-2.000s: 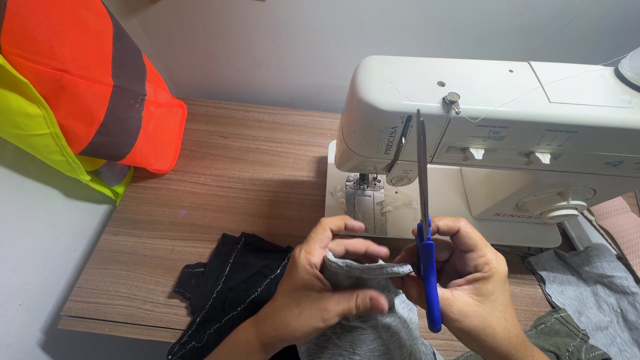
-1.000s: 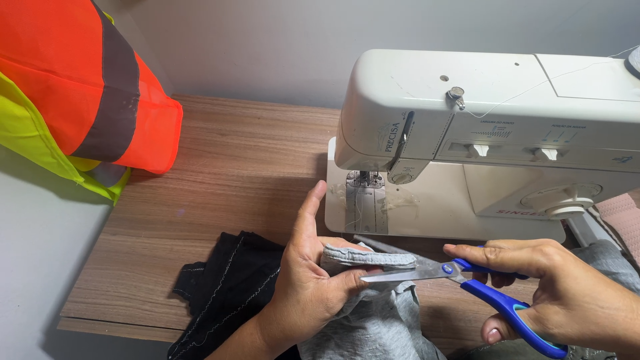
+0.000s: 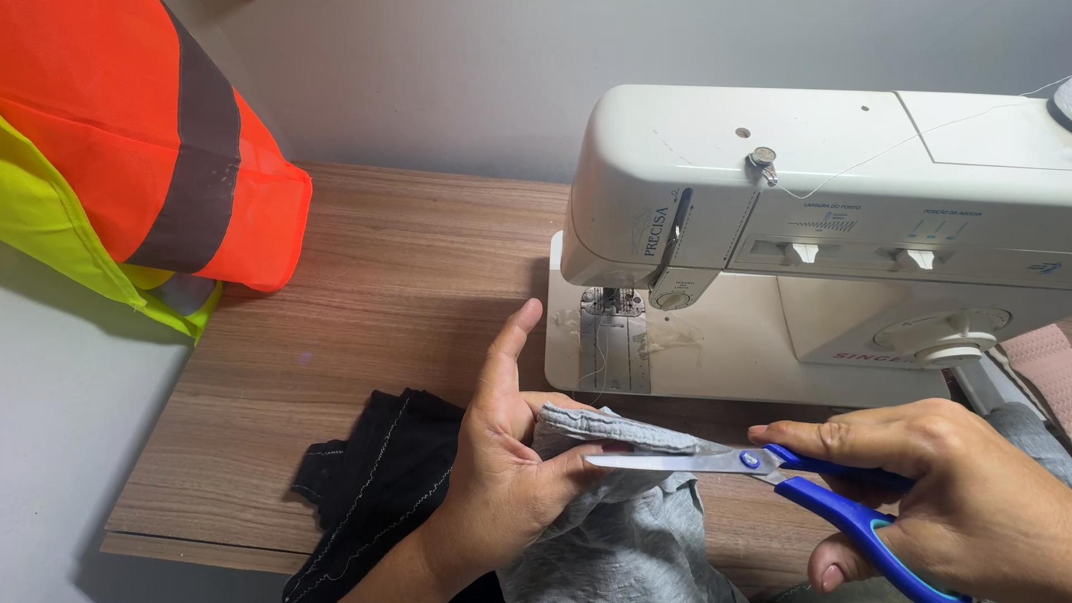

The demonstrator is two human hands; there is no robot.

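Between its thumb and fingers my left hand [image 3: 511,469] holds a folded edge of grey knit fabric [image 3: 628,528], index finger raised. The rest of that cloth hangs below. Blue-handled scissors [image 3: 846,507] are in my right hand [image 3: 955,486], their blades parted around the stitched fold; the lower blade lies in front of it and the upper one is mostly hidden behind the cloth. Just beyond my hands stands a white Singer sewing machine [image 3: 821,218], with thread trailing over its needle plate. Black fabric with pale zigzag stitching [image 3: 377,477] lies left of my left hand.
The wooden table [image 3: 352,335] carries the machine. An orange and yellow high-visibility garment [image 3: 126,126] hangs over its back left corner. At the right edge lie pink quilted fabric [image 3: 1038,360] and more grey cloth [image 3: 1026,435]. A wall rises behind the table.
The scissors have swung from upright to nearly level, and their blades, together two seconds ago, have parted. Since one second ago they have moved further onto the grey fold.
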